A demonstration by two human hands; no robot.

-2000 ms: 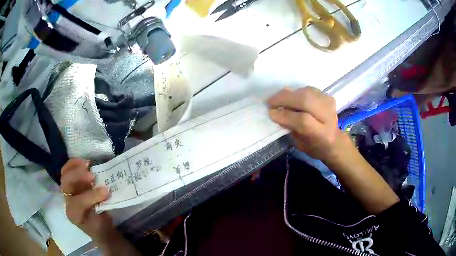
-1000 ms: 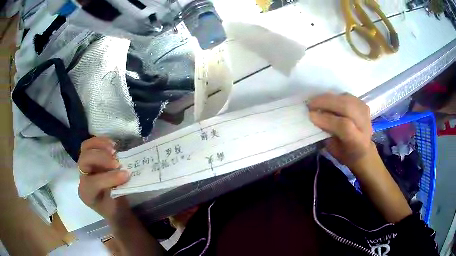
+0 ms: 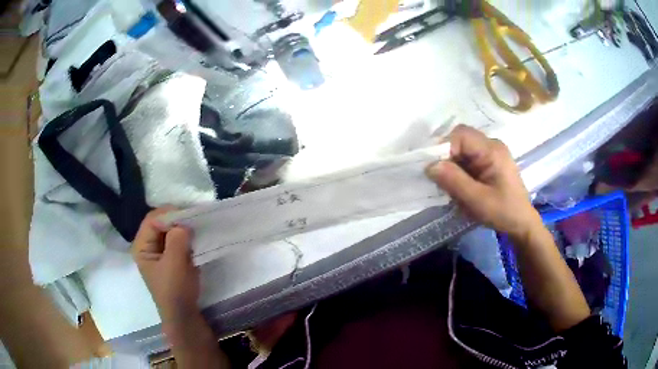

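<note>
A long pale marking template (image 3: 317, 198) with pencilled lines and characters is stretched between my two hands above the table front. My left hand (image 3: 167, 252) grips its left end. My right hand (image 3: 482, 180) grips its right end. The black band (image 3: 90, 184) lies as a loop on the light grey garment body (image 3: 169, 137), its lower end beside my left hand. A dark grey garment part (image 3: 249, 151) lies in the grey heap, right of the light knit.
The sewing machine's blurred metal parts and a grey-blue attachment (image 3: 297, 61) are at the top. Yellow-handled shears (image 3: 521, 72) lie upper right. A ruler (image 3: 375, 252) edges the table. A blue basket (image 3: 617, 249) with dark scraps stands at right.
The template's written left end no longer shows; less of its writing is visible between my hands. The hanging pale curved end beside the grey attachment is gone from view. The camera view has shifted.
</note>
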